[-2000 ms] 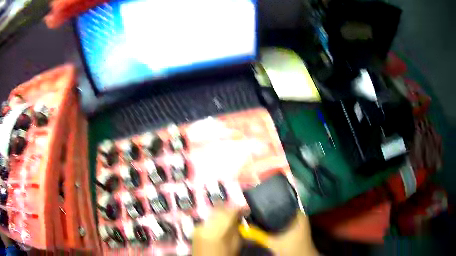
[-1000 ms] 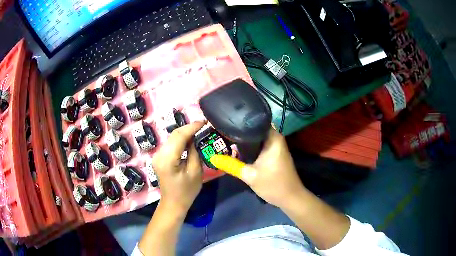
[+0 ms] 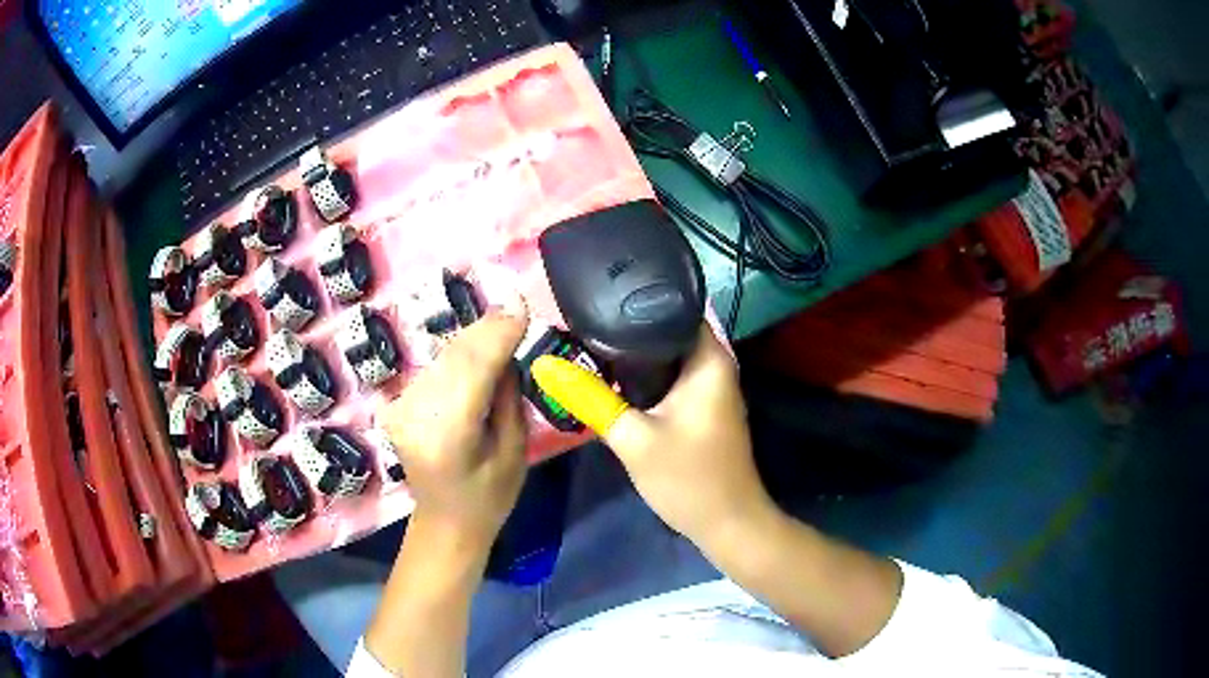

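My right hand [image 3: 696, 444] grips the black barcode scanner [image 3: 626, 285], its broad head uppermost. A yellow cover on my right thumb lies across the screen of a smartwatch [image 3: 554, 397], hiding part of it; some green shows on the screen. My left hand [image 3: 458, 417] holds this watch from the left, its fingers partly hiding the strap. Both hands are over the front right part of the pink-red blister tray [image 3: 451, 139]. Rows of watches with pale straps, such as this trayed watch [image 3: 308, 371], fill its left side.
Stacked red trays [image 3: 80, 397] stand at the left edge. The keyboard [image 3: 358, 86] and lit monitor [image 3: 146, 53] are behind the tray. A coiled cable [image 3: 782, 232] with a clip, a blue pen [image 3: 745, 50] and a black machine [image 3: 902, 106] lie right. More red trays [image 3: 928, 344] are below.
The view has tilted down and steadied. Since one second ago my right thumb has moved up over the watch screen, covering more of it. The scanner is still in my right hand.
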